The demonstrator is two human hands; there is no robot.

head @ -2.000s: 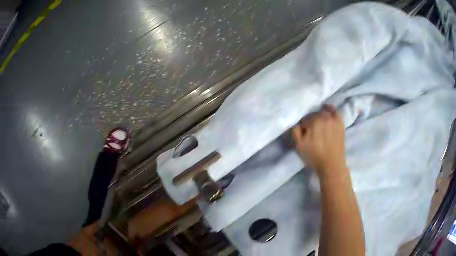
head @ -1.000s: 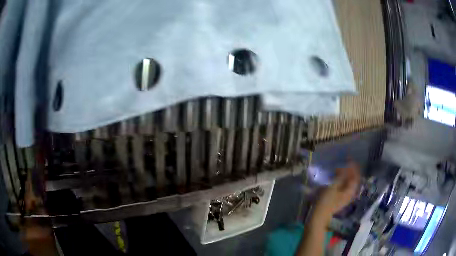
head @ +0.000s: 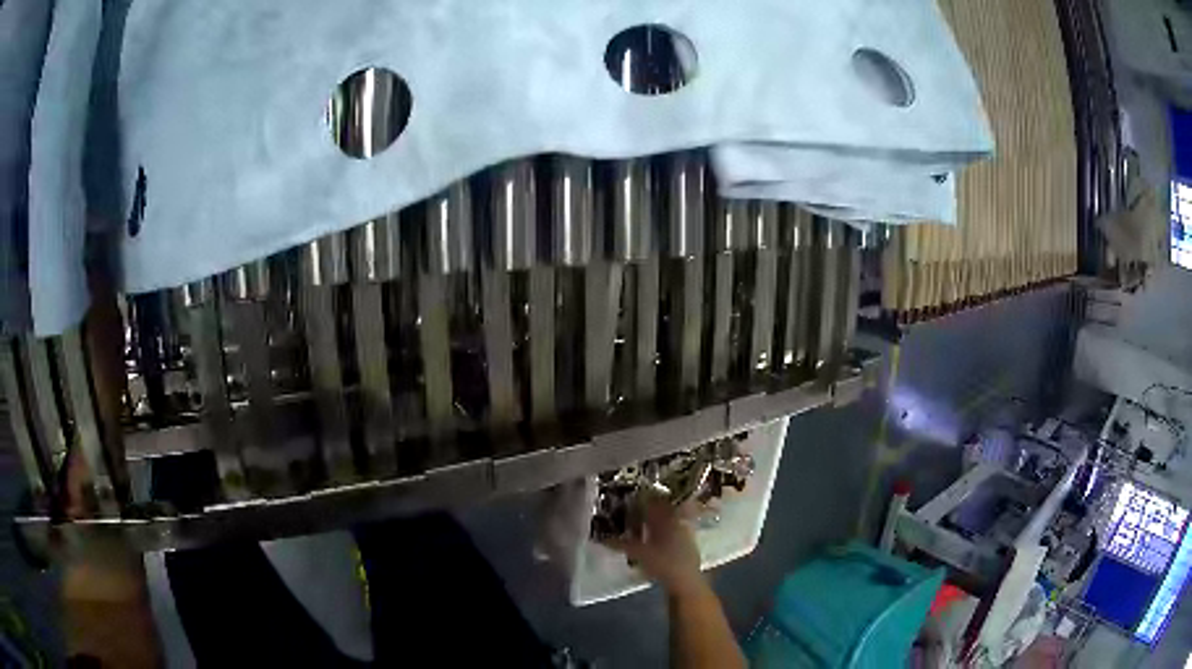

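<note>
The pale blue-grey panel [head: 523, 79] lies over shiny metal bars, with several cut holes near its edge showing bars or dark gaps. My right hand [head: 660, 536] is in the white clip bin [head: 582, 583], its fingers among the metal clips [head: 712, 477]; whether it holds one cannot be told. My left arm and hand [head: 98, 490] show dim and partly cut up by the bars at the far left, beside a hanging fold of the panel [head: 59, 196]; its fingers cannot be made out.
The metal end rail [head: 549, 464] with flat slats runs between the panel and the bin. Tan slatted boards [head: 1020, 144] lie at the upper right. A teal tub [head: 850, 608] and cluttered worktables stand at the lower right. My dark-clothed legs show below the rail.
The view has swung from the clipped fold to the rack's end. My right hand has left the panel and, from right of the bin a second ago, moved left into the clips.
</note>
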